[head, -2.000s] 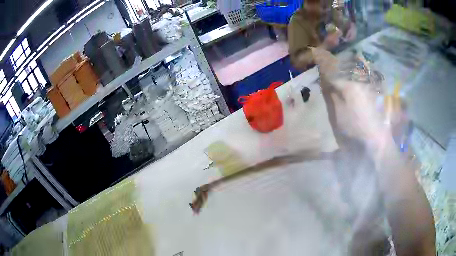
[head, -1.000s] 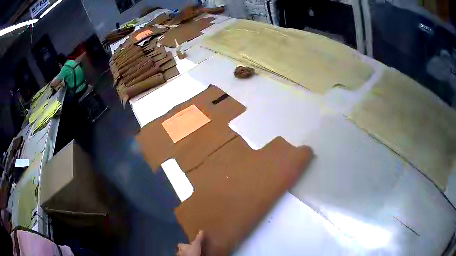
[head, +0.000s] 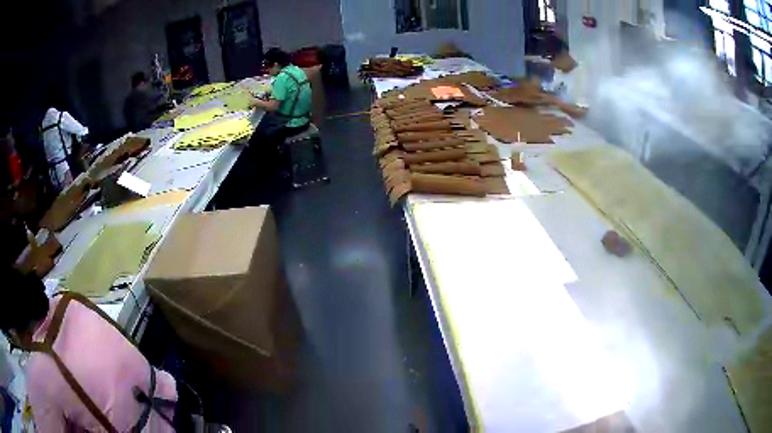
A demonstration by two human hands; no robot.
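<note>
Neither of my hands shows in the head view. Nearest in front of me is the long white-covered table, with pale sheets (head: 487, 279) lying along its left side. A thin brown edge of a panel (head: 603, 423) shows at the bottom rim, mostly cut off. A reddish-brown lump (head: 616, 243) sits on the table beside the yellow panels (head: 669, 220). Overlapping folded brown panels (head: 436, 156) lie in rows further up the table, with flat brown panels (head: 525, 124) and an orange ticket (head: 447, 92) behind them.
A large cardboard box (head: 216, 279) stands on the floor left of the table. A person in pink (head: 97, 368) is at lower left. A person in green (head: 290, 91) sits at the left table, which holds yellow pieces (head: 212, 133). A stool (head: 303, 154) stands in the aisle.
The view has swung left and up toward the room. The large brown panel with the orange sheet and the hand on it have left the view, except for a brown edge at the bottom.
</note>
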